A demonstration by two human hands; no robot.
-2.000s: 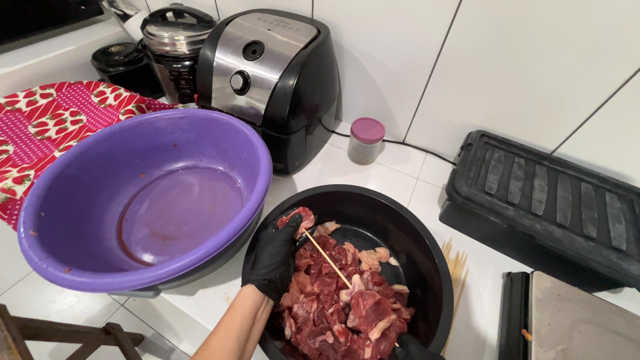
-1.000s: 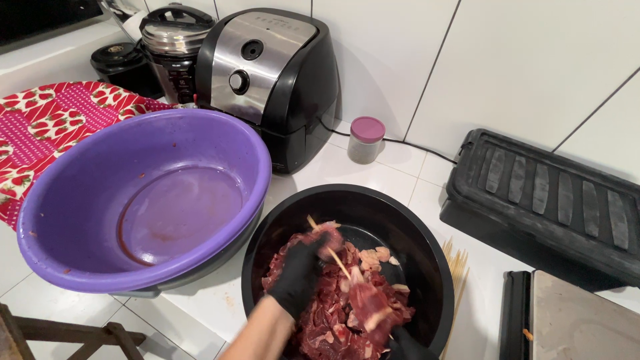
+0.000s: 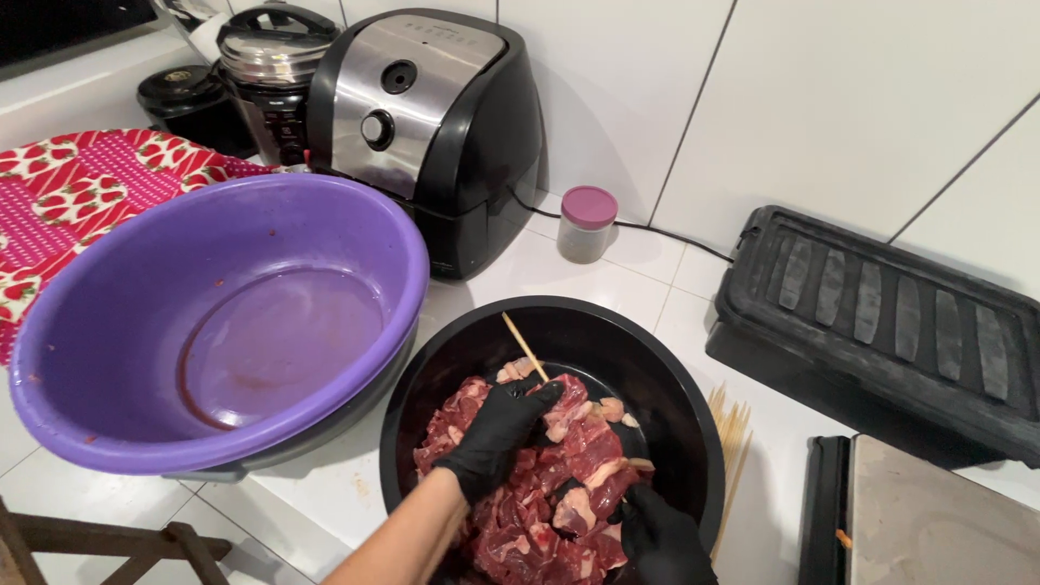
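Observation:
A round black pan (image 3: 674,366) holds a heap of raw meat chunks (image 3: 520,528). Over it, my left hand (image 3: 504,431) in a black glove pinches a piece of meat threaded on a wooden skewer (image 3: 524,345), whose bare tip sticks up toward the pan's far rim. More meat pieces run along the skewer down to my right hand (image 3: 658,532), also black-gloved, at the pan's lower right. The right hand is closed around the skewer's lower end, which is mostly hidden by hand and meat. Several loose wooden skewers (image 3: 735,443) lie just right of the pan.
A large purple basin (image 3: 284,349) with reddish liquid residue stands at left by a strawberry-print cloth (image 3: 81,195). Behind are an air fryer (image 3: 439,122), an electric pressure cooker (image 3: 276,73) and a pink-lidded jar (image 3: 587,223). A black lidded box (image 3: 877,325) sits right, above a flat-topped object (image 3: 942,512).
My left hand has moved down along the skewer with a meat piece. The piece was near the skewer's tip one second ago; now more of the tip is bare.

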